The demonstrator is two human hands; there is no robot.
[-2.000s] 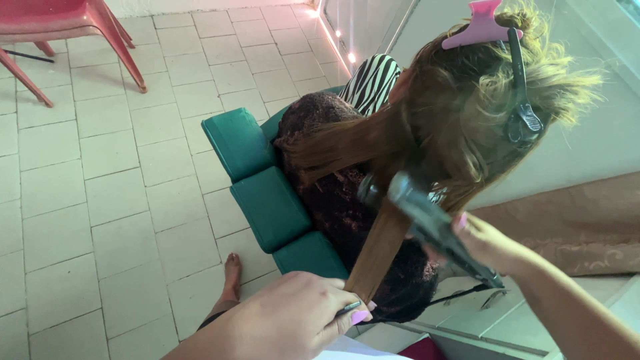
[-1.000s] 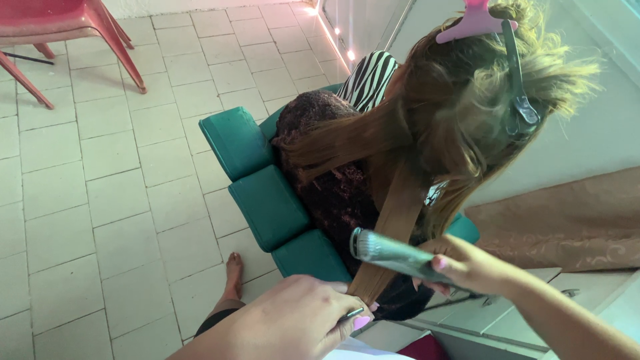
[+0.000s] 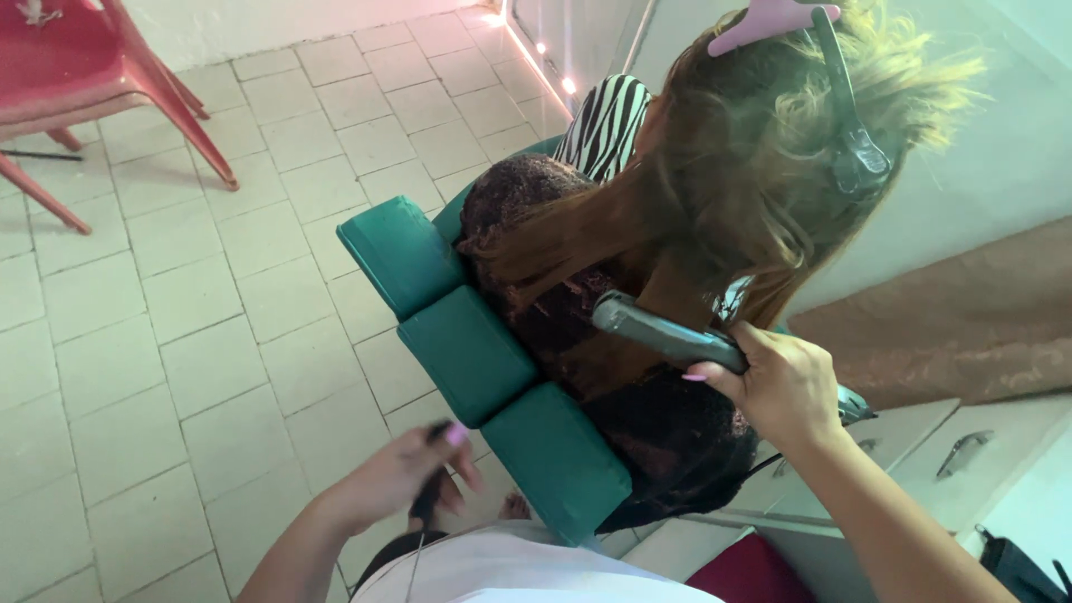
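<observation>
My right hand point(image 3: 779, 381) grips a dark hair straightener point(image 3: 662, 328) by its handle, over the lower hair of a seated person seen from behind. Straight brown hair point(image 3: 578, 226) hangs down that person's back. A pink claw clip point(image 3: 766, 25) and a black hair clip point(image 3: 854, 134) hold the upper hair on the head. At lower left, away from the hair, my left hand point(image 3: 419, 469) is closed around a slim dark thing, perhaps a comb; blur hides its exact kind.
Green padded cushions point(image 3: 469, 352) of the chair back stand between my left hand and the person. A red plastic chair point(image 3: 75, 75) is at the upper left. Drawers with metal handles point(image 3: 963, 452) and a brown cloth point(image 3: 946, 310) are on the right.
My left hand has let go of the hair strand and moved left and down. The strand, earlier drawn out toward me, now hangs against the back. The straightener has come off it.
</observation>
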